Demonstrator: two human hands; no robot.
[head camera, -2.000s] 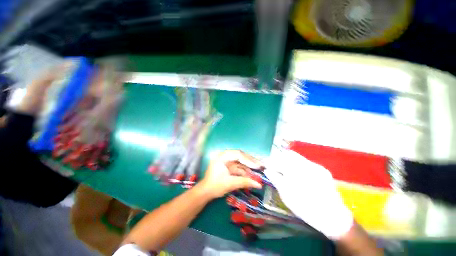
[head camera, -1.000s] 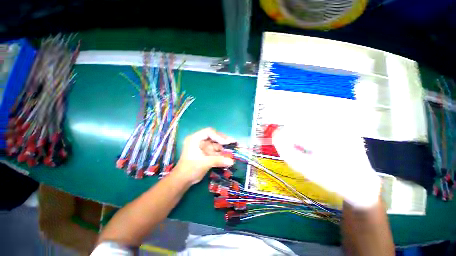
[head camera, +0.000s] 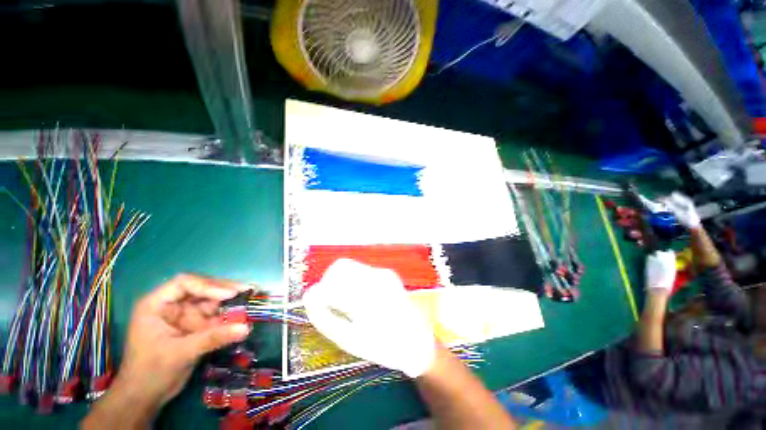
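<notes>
My bare left hand (head camera: 181, 332) holds a red connector housing (head camera: 235, 317) between thumb and fingers, with several thin coloured wires running right from it. My white-gloved right hand (head camera: 365, 311) is over the left part of the wire tray (head camera: 458, 122), at those wires, in front of the red wires (head camera: 420, 262); its fingertips are not clear, so I cannot tell its grip. Work-in-progress harnesses (head camera: 336, 388) with red and dark housings lie below my hands, along the tray's near edge. Blue wires (head camera: 363, 174), black wires (head camera: 491, 262) and yellow wires (head camera: 315, 353) lie in the tray.
A fanned harness bundle (head camera: 71, 285) lies at the left. A smaller harness pile (head camera: 556, 239) lies beyond the tray. A yellow-framed fan (head camera: 361, 46) stands behind the bench. At the right, another person's gloved hands (head camera: 661, 270) are over the bench, past a yellow line.
The view has turned right, bringing the other person into sight and taking the far-left bundle out. My gloved hand has moved closer to my left hand, which still holds a housing.
</notes>
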